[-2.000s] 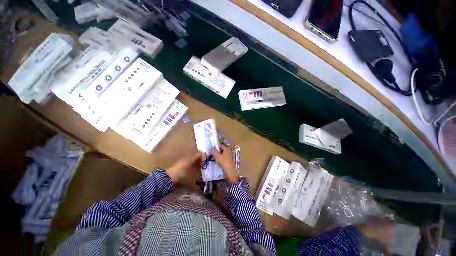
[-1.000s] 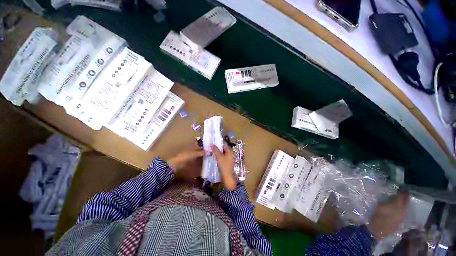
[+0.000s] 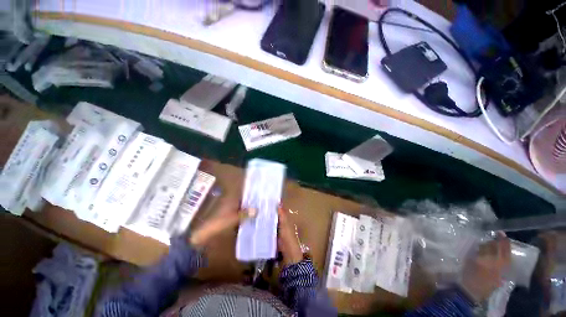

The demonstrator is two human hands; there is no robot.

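A slim pale blue-white box or tray (image 3: 262, 207) is held upright in the picture between both hands, above the brown bench. My left hand (image 3: 217, 226) grips its left edge, with the thumb at the edge. My right hand (image 3: 289, 234) is on its right edge, partly hidden behind it. Small shiny pieces (image 3: 300, 232) lie just right of my right hand. Dark thin pieces show below the held item, too blurred to name. What is under the item is hidden.
Overlapping white retail boxes (image 3: 131, 179) lie left; another group (image 3: 366, 252) lies right. Loose boxes (image 3: 270, 131) lie on the green belt (image 3: 304, 141). Phones (image 3: 347, 44) and an adapter (image 3: 414, 66) are on the shelf. Another person's hand (image 3: 487, 267) is at clear film (image 3: 444, 229).
The view has shifted, showing more shelf. The held item is now lifted with its broad face showing, my hands at its sides. A thin pale piece now shows beside the belt's left boxes.
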